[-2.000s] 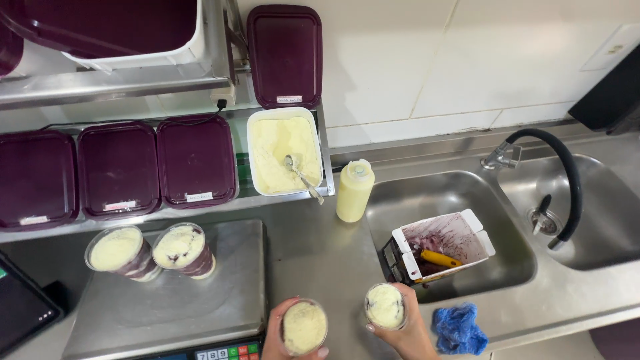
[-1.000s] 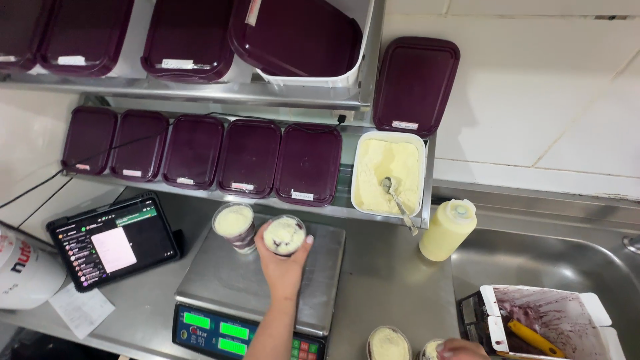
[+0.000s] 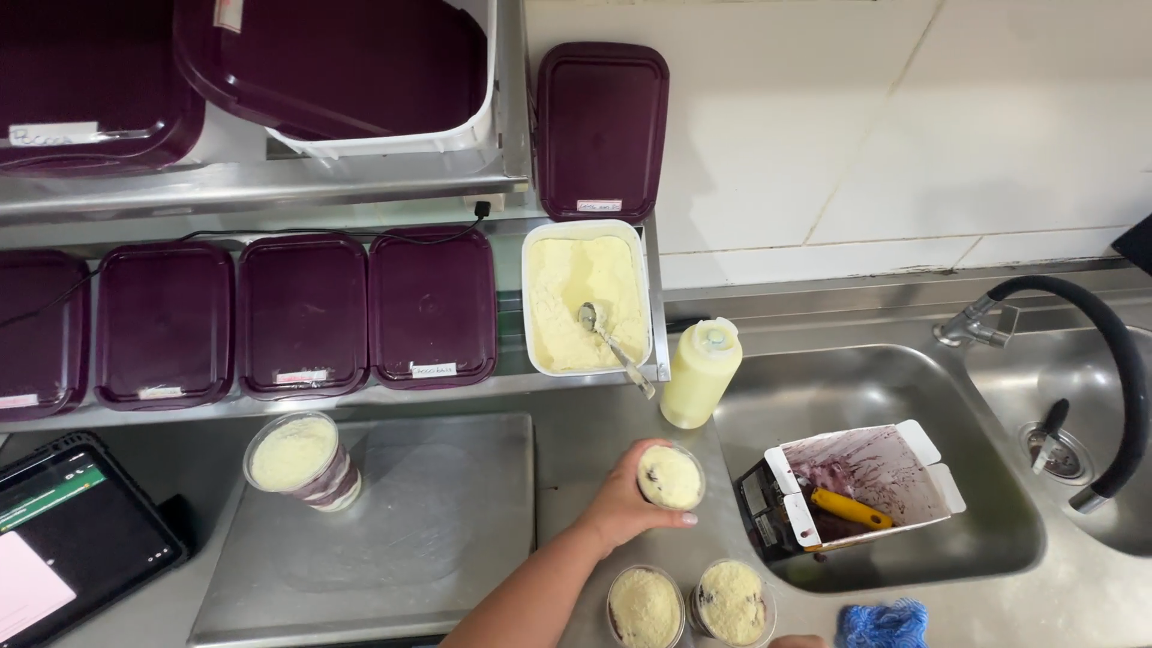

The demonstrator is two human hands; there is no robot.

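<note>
My left hand (image 3: 630, 495) is closed round a clear plastic cup (image 3: 671, 477) topped with pale powder, above the counter left of the sink. Two similar cups, a left one (image 3: 645, 607) and a right one (image 3: 733, 603), stand side by side nearer me. Only a small part of my right hand (image 3: 799, 642) shows at the bottom edge, close to the right cup; its fingers are hidden. Another layered cup (image 3: 297, 459) stands on the steel scale platform (image 3: 423, 531). A white tub of pale powder (image 3: 587, 297) holds a metal spoon (image 3: 616, 349).
A squeeze bottle (image 3: 701, 373) of pale liquid stands beside the sink (image 3: 999, 531), which holds a stained carton (image 3: 864, 486) with a yellow-handled tool. Purple-lidded tubs (image 3: 432, 306) line the shelf. A tablet (image 3: 81, 531) lies left, a blue cloth (image 3: 884, 624) at lower right.
My left hand has carried one cup from the scale to the counter by the sink; the other cup remains on the scale. The right hand has mostly dropped out of view.
</note>
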